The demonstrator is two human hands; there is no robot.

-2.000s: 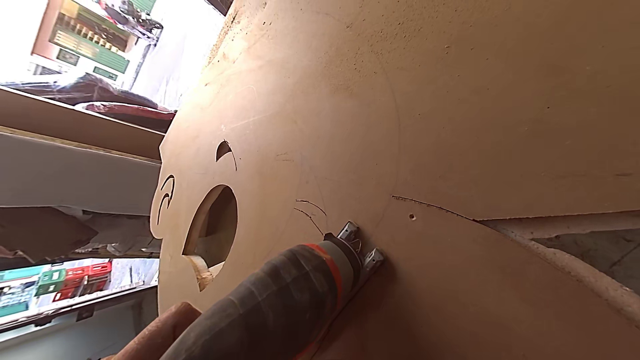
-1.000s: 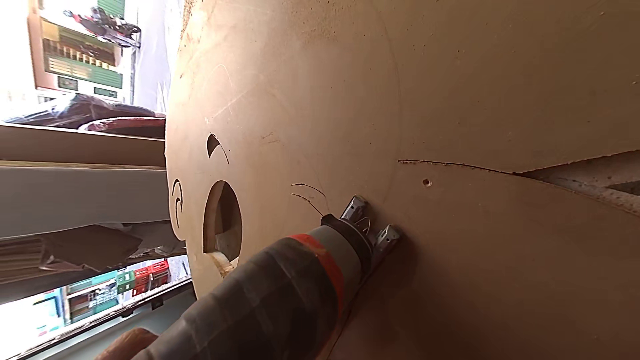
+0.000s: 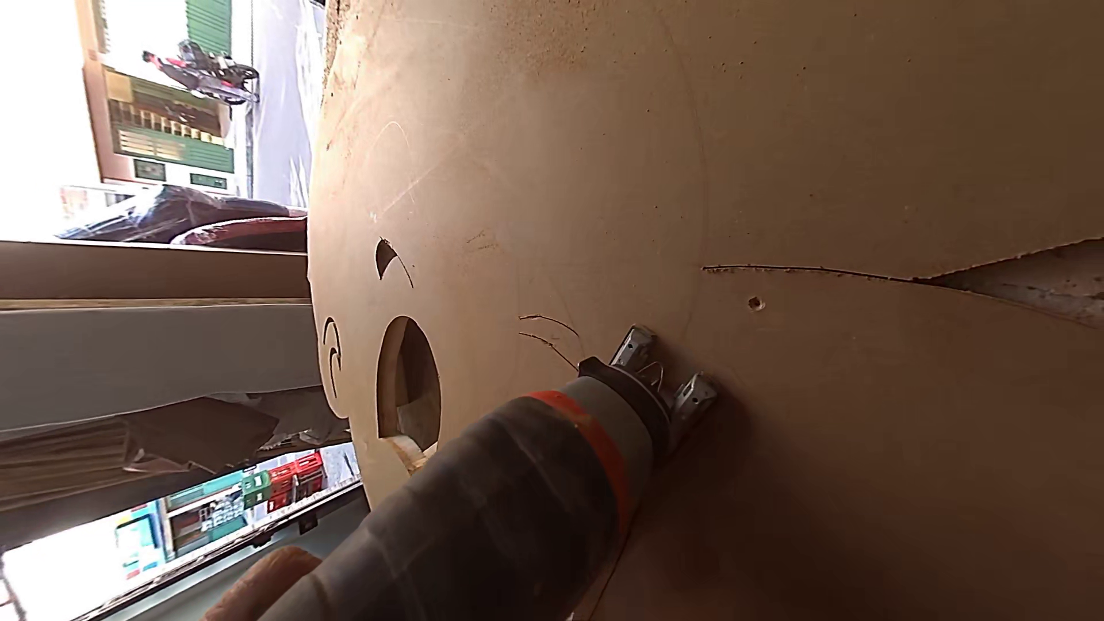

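Note:
A jigsaw (image 3: 509,500) with a dark barrel-shaped body and an orange ring reaches up from the bottom of the head view. Its metal shoe (image 3: 664,379) sits on a large tan wooden panel (image 3: 828,155), beside thin curved cuts. What seems to be the thumb of my right hand (image 3: 263,586) shows at the left of the tool's body; the rest of that hand is hidden or outside the frame. My left hand is not in view. A dark cut line runs from beneath the jigsaw down to the bottom edge. The blade tip is hidden.
The panel has an oval opening (image 3: 410,379), a small hole (image 3: 756,304) and a long curved cut widening into a gap (image 3: 1044,276) at right. Grey and brown boards (image 3: 147,349) lie at left. Beyond are a parked motorcycle (image 3: 203,73) and red and green crates (image 3: 289,483).
The view has shifted somewhat. The jigsaw stays at nearly the same spot on the panel, and less of the hand beside it shows than in the oldest frame.

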